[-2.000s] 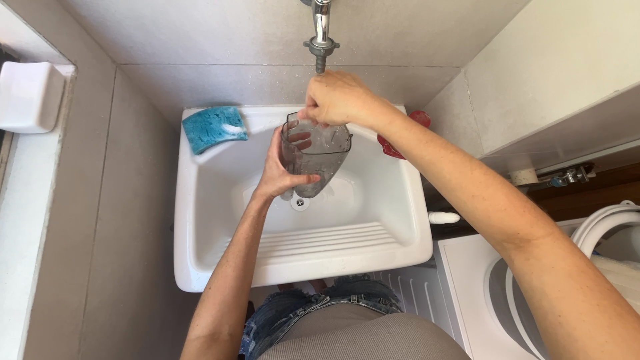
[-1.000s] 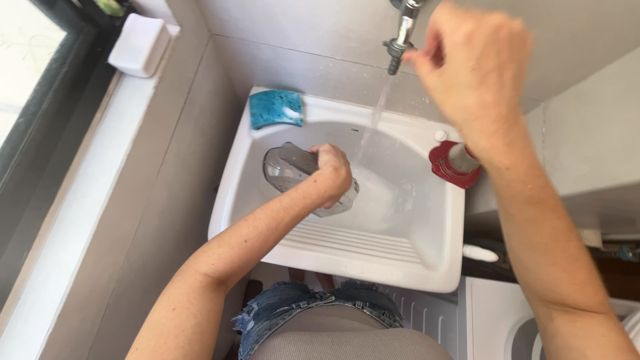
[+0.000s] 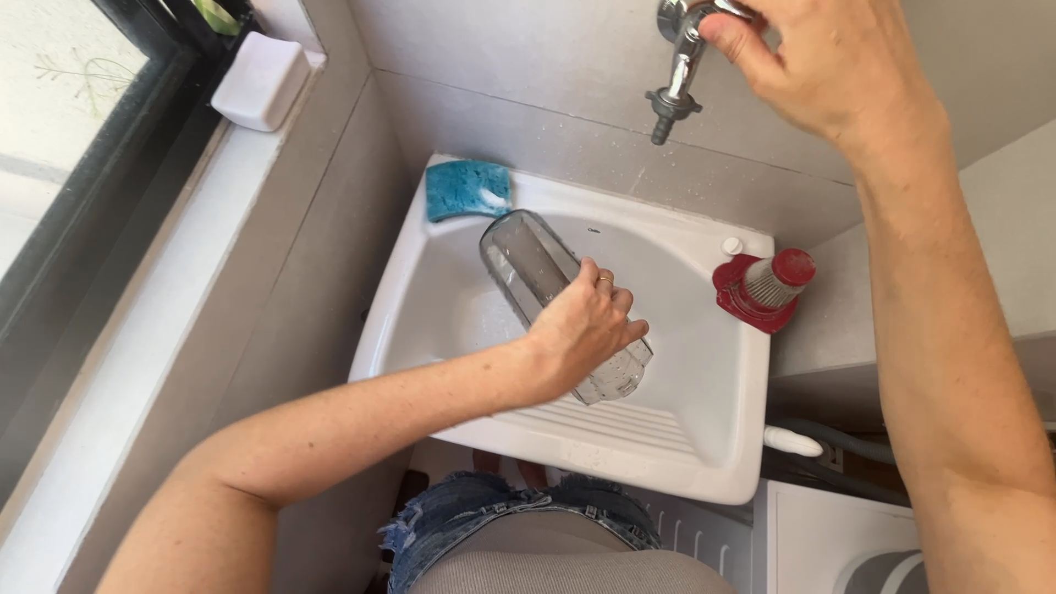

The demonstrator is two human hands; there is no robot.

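Note:
My left hand [image 3: 587, 330] grips a clear grey plastic container [image 3: 532, 262], which looks like a vacuum cleaner's dust bin and bears water drops. It lies slanted over the basin of a white laundry sink [image 3: 701, 388]. My right hand [image 3: 813, 62] is up at the handle of a chrome wall tap [image 3: 685, 66], thumb and fingers around it; the handle is mostly hidden. No water runs from the tap's grey hose nozzle. A blue sponge [image 3: 466, 190] with some foam sits on the sink's back left corner. A red vacuum filter [image 3: 763, 290] with a pleated middle stands on the right rim.
A small white plug [image 3: 732, 246] lies on the back right rim. On the window ledge at left is a white soap-like block [image 3: 261, 81]. Below the sink's right side are a white-tipped hose [image 3: 794, 441] and a white front-loading machine [image 3: 833, 528]. Tiled walls enclose the sink.
The water that ran from the tap one second ago has stopped. My left hand has turned the container so that its rounded end points up and left. The view has shifted closer.

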